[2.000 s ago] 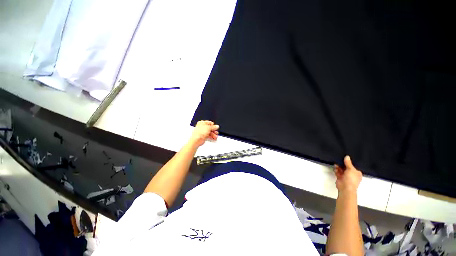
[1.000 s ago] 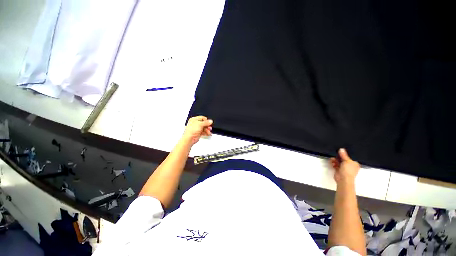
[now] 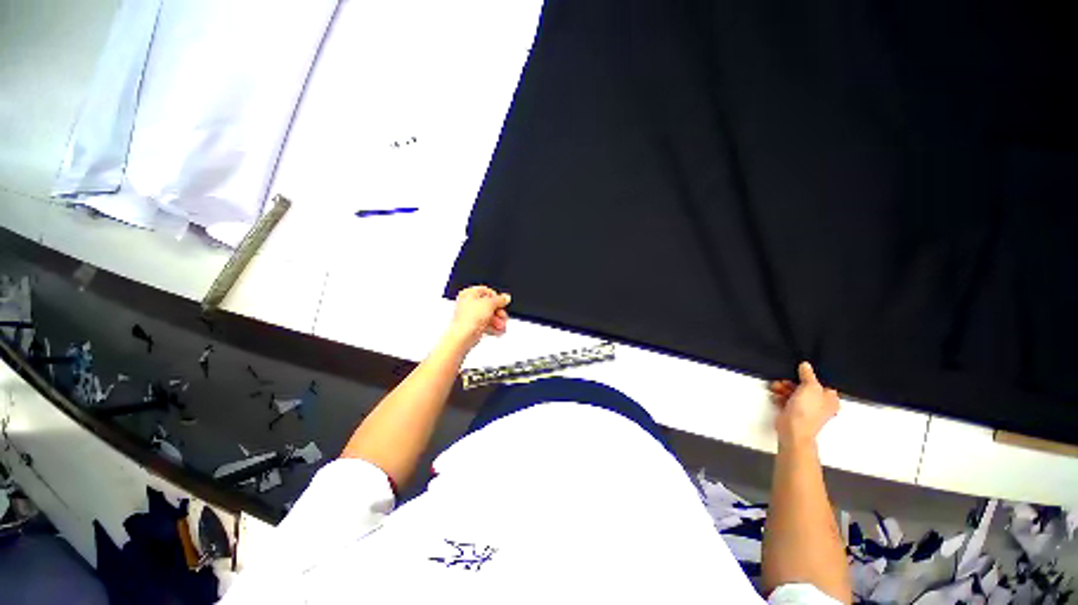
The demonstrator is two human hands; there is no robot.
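Observation:
A black fabric ply (image 3: 733, 177) covers the right part of the white table, with long soft creases running towards my right hand. My left hand (image 3: 480, 311) pinches its near left corner. My right hand (image 3: 806, 402) pinches the near edge farther right, thumb on top; its fingertips are partly hidden. A patterned metal bar weight (image 3: 539, 365) lies on the table's near edge between my hands, just below the fabric edge.
A second bar (image 3: 246, 254) lies at the left near edge beside white sheets (image 3: 225, 106). A blue pen (image 3: 387, 212) lies on white paper. A tan strip (image 3: 1036, 442) shows at the right near edge. Scraps litter the floor on both sides.
My right hand has moved slightly left along the fabric edge, and the creases have shifted. My left hand stays at the corner. The view has shifted slightly.

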